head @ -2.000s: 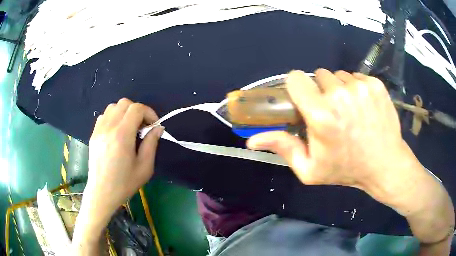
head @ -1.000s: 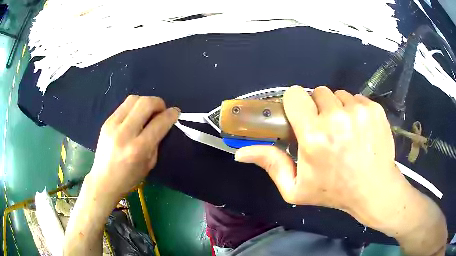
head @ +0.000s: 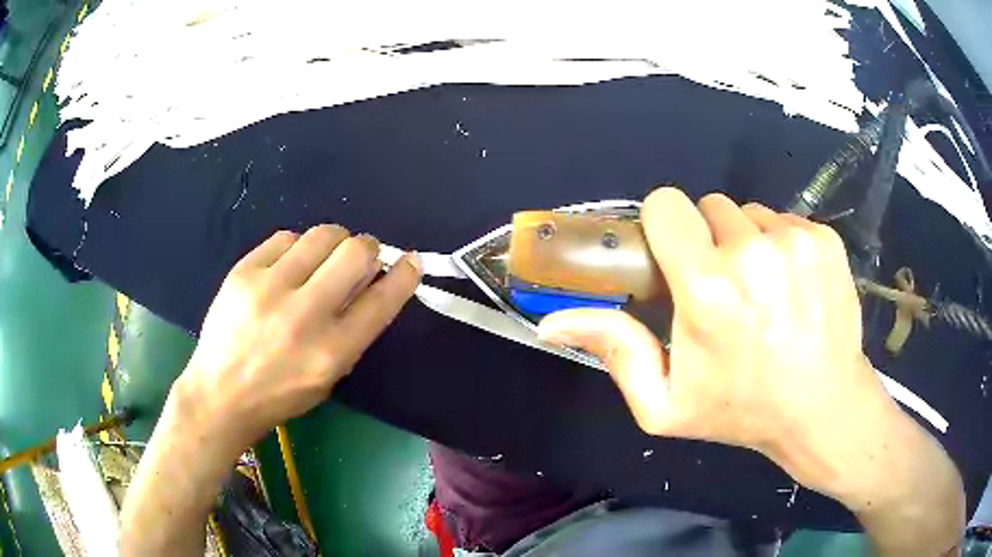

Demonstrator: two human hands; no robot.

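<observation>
A narrow white fabric strip [head: 486, 317] lies on the dark cloth [head: 359, 163], doubled back at my left hand. My left hand [head: 310, 310] is at the left of the iron and pinches the strip between thumb and fingers. My right hand [head: 761, 316] is shut on the brown handle of the steam iron [head: 582, 252], with the thumb by the blue piece. The iron's silver tip points left, just right of my left fingertips, on the strip. The iron and my right hand hide part of the strip; an end shows beyond my right wrist.
A broad pile of white strips [head: 359, 82] lies along the far edge. A smaller bunch [head: 944, 180] lies at the far right. A dark hose [head: 843, 169] and a spring-wrapped line with a tan tie [head: 903, 310] run behind the iron. White scraps sit in a yellow-framed bin lower left.
My left hand has moved right towards the iron's tip, still pinching the strip. The iron first shifted slightly left, then back right. The open loop between hand and iron has narrowed.
</observation>
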